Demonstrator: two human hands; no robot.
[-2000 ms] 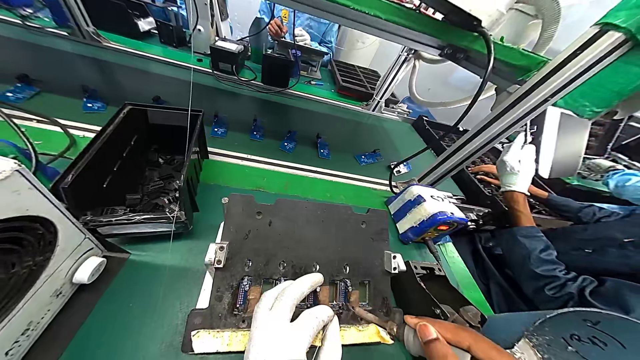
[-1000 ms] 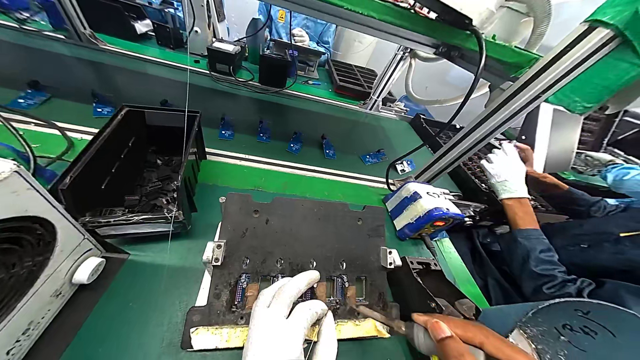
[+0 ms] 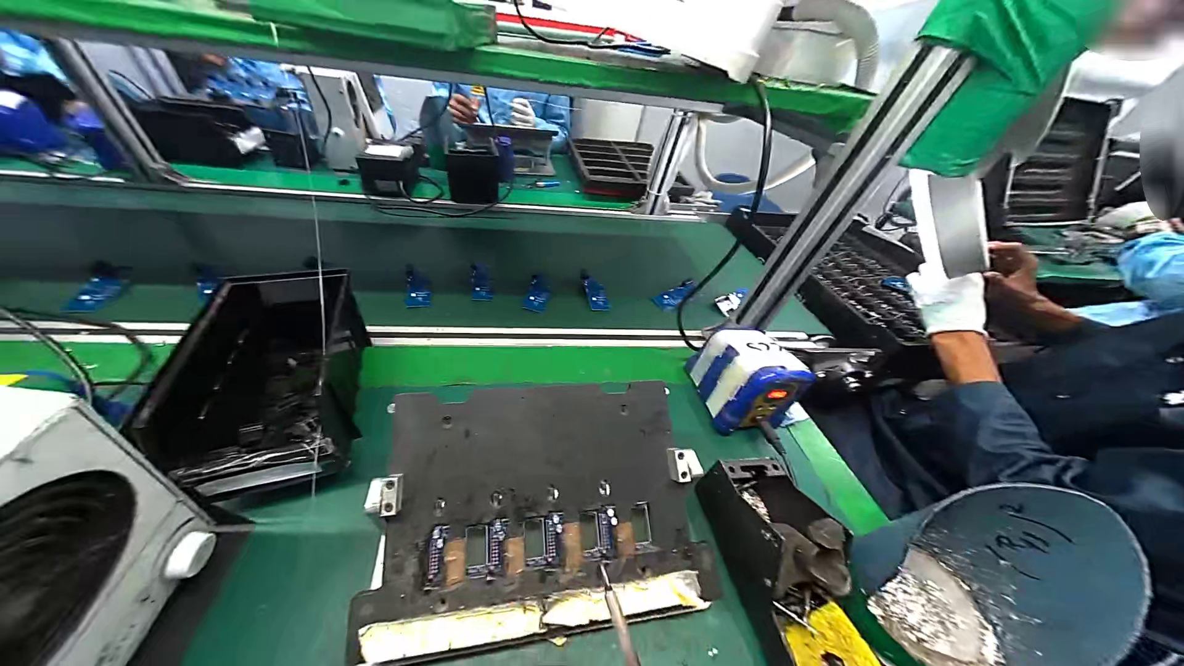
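Neither my left hand nor my right hand shows in the head view. A soldering iron (image 3: 620, 622) reaches in from the bottom edge, its tip at the lower end of a small blue circuit board (image 3: 606, 532); whatever holds it is hidden below the frame. Several such boards, one of them at the left (image 3: 437, 555), sit in a row of slots in a black fixture plate (image 3: 536, 430). Brown tape pieces lie between them. A yellowed, worn strip (image 3: 453, 632) runs along the plate's front edge. Metal blocks (image 3: 385, 497) flank the plate.
A black bin of dark parts (image 3: 250, 370) and a white fan unit (image 3: 83, 518) stand left. A blue soldering station (image 3: 749, 379), an iron holder (image 3: 768, 546) and a tub of metal scraps (image 3: 1027, 573) are right. Blue boards (image 3: 597, 290) lie behind. A co-worker's gloved hand (image 3: 953, 296) is far right.
My gloved left hand, earlier on the fixture plate, and my right hand, earlier on the iron, are out of view. The co-worker's gloved hand has moved away from the black tray. The view has shifted.
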